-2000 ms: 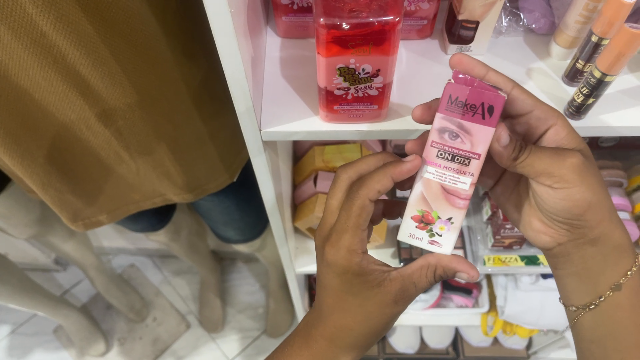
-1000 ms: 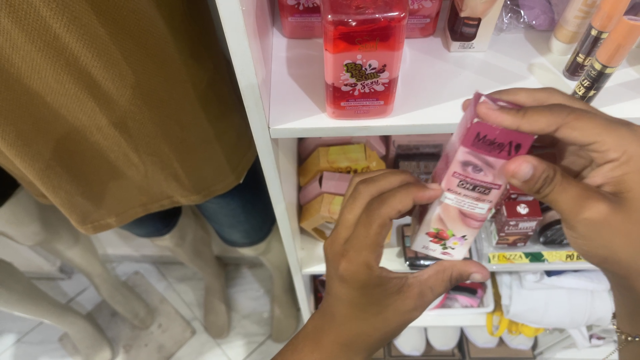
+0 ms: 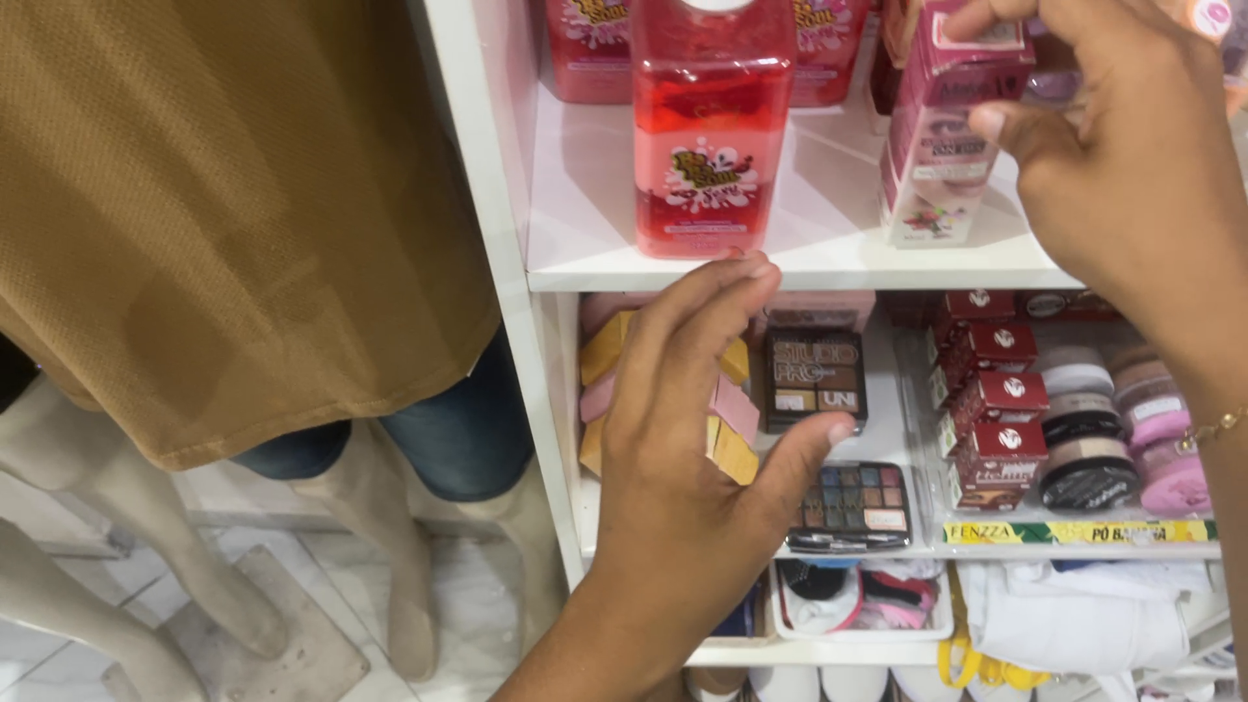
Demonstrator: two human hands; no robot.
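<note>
A pink and white cosmetic box [image 3: 941, 175] stands upright on the white upper shelf [image 3: 585, 234], a little to the right of a red liquid bottle [image 3: 712, 146]. My right hand [image 3: 1121, 146] is at the box's top, thumb on its right side and fingers bent over its upper end. My left hand [image 3: 692, 439] holds nothing; its thumb and fingers are apart, in front of the lower shelf and just below the bottle. Behind its fingers, yellow and pink boxes [image 3: 731, 419] are partly hidden.
On the lower shelf lie eyeshadow palettes [image 3: 853, 502], small dark red boxes [image 3: 999, 458] and round powder containers [image 3: 1087, 478]. A white upright panel [image 3: 487, 195] divides the shelves from mannequin legs [image 3: 400, 556] and a brown garment [image 3: 234, 214] at left.
The cosmetic box, earlier held between both hands, now stands on the upper shelf. My left hand has let go of it. My right hand has moved up with the box and still touches it.
</note>
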